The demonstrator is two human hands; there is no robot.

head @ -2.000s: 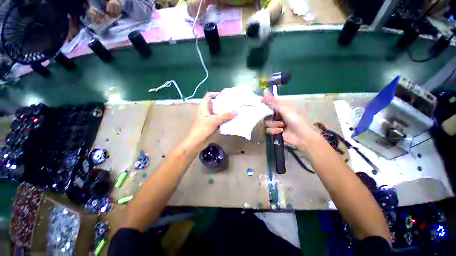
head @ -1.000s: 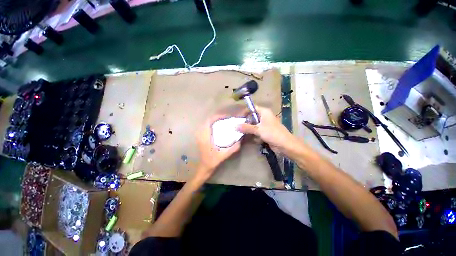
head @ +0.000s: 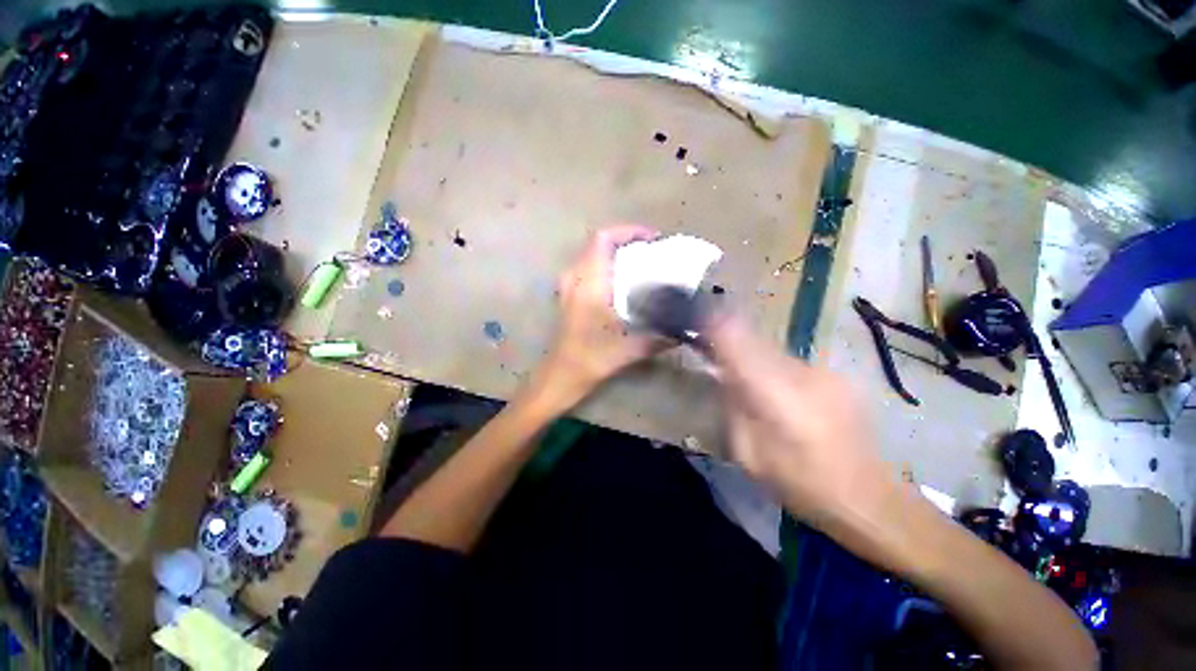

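A white cloth lies bunched over something at the middle of the cardboard-covered bench. My left hand is closed around its left and lower side. What is under the cloth is hidden. My right hand is blurred and grips the mallet, whose dark head is at the cloth's lower edge. The blur hides whether the head touches the cloth. The mallet's handle is mostly hidden by my right hand.
Cutters, a thin tool and a round black part lie right, near a blue-sided metal box. Left are a black tray, green cells, a dark housing and parts bins.
The view has tilted down towards the bench. The mallet was upright in my right hand and is now down at the cloth. The cloth, earlier held spread out, is bunched in my left hand.
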